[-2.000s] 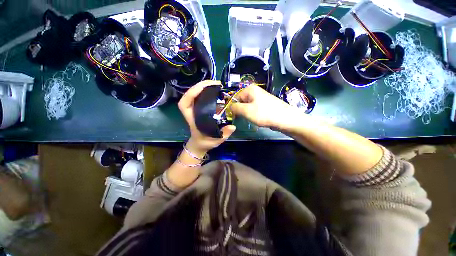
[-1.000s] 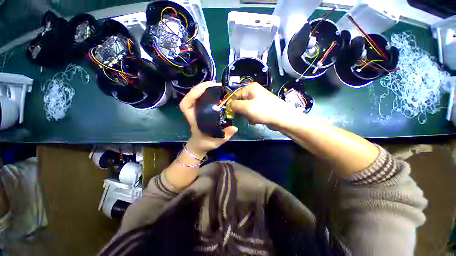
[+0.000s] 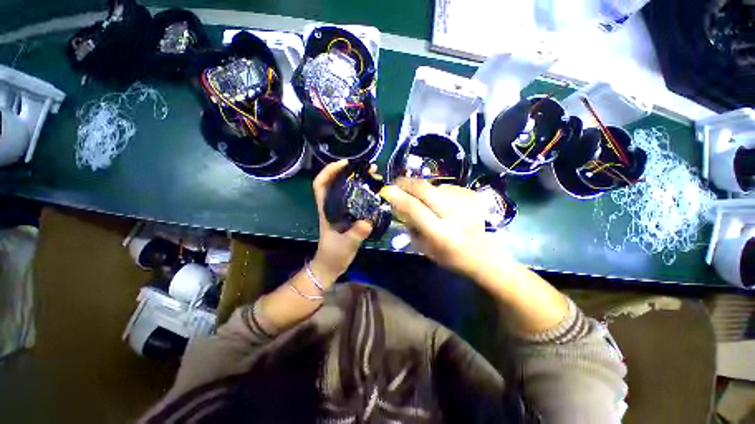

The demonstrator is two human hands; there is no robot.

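Note:
My left hand [image 3: 335,236] holds a black camera module [image 3: 336,199] above the bench's front edge, its silvery circuit board [image 3: 362,201] facing up and right. My right hand [image 3: 443,219] is at the module's right rim, fingers close together and slightly blurred. A small yellow thing [image 3: 386,193] shows at its fingertips; I cannot tell if it is a tool, a wire or a finger cover. A white camera housing [image 3: 439,99] with a black opening and a few wires stands just behind my hands.
Two wired cameras [image 3: 263,145] stand left; two open housings [image 3: 523,137] stand right. Another black module [image 3: 495,203] lies beside my right hand. Translucent loops [image 3: 670,199] lie right, a smaller heap [image 3: 106,132] left. Dark modules [image 3: 178,37] lie back left. A box [image 3: 74,306] holds cameras below.
The view has turned and shifted, so the bench slants down to the right. The held module has tipped to show its board face. The wires at my right fingertips no longer show.

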